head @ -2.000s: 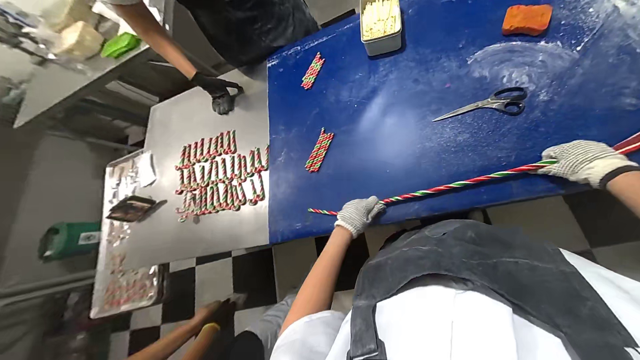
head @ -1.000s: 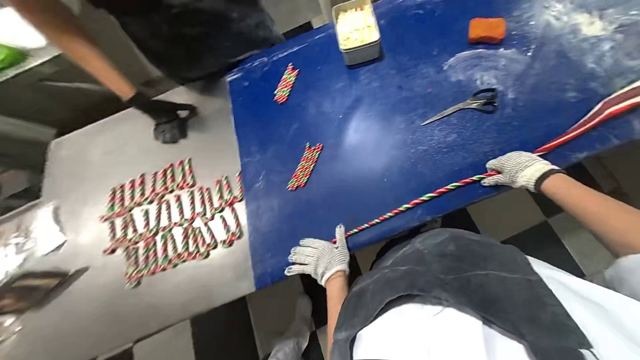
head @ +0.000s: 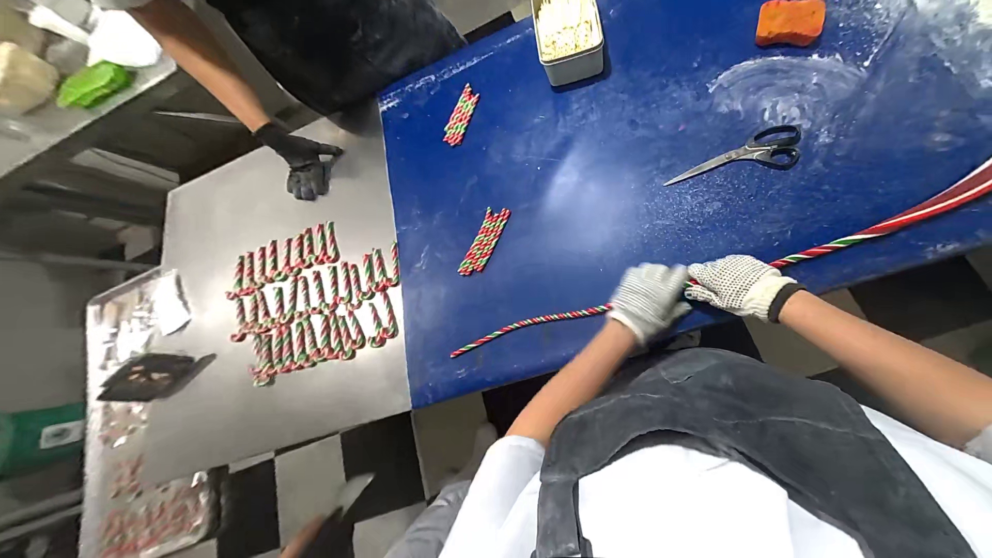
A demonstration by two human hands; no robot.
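Observation:
A twisted candy rope (head: 542, 319) in red, green and white lies along the near edge of the blue table (head: 573, 256). My left hand (head: 648, 299), in a whitish knit glove, is closed over it, slightly blurred. Close beside it on the right, my right hand (head: 732, 285), in a dotted glove, grips the same rope. The rope's thin end points left; to the right it widens into a thick striped strand (head: 930, 203). Black-handled scissors (head: 744, 155) lie beyond my hands. Two bundles of short striped sticks, a nearer one (head: 485, 242) and a farther one (head: 462, 115), rest on the blue surface.
Rows of candy canes (head: 310, 298) lie on a metal table (head: 325, 395) at left, where a co-worker's black-gloved hand (head: 306, 167) rests. A metal container (head: 577, 66) and an orange sponge-like block (head: 790, 22) stand at the back. Trays (head: 198, 511) are at far left.
My hands were far apart along the rope and are now close together. One second ago my left hand was open near the rope's thin end; it has moved right.

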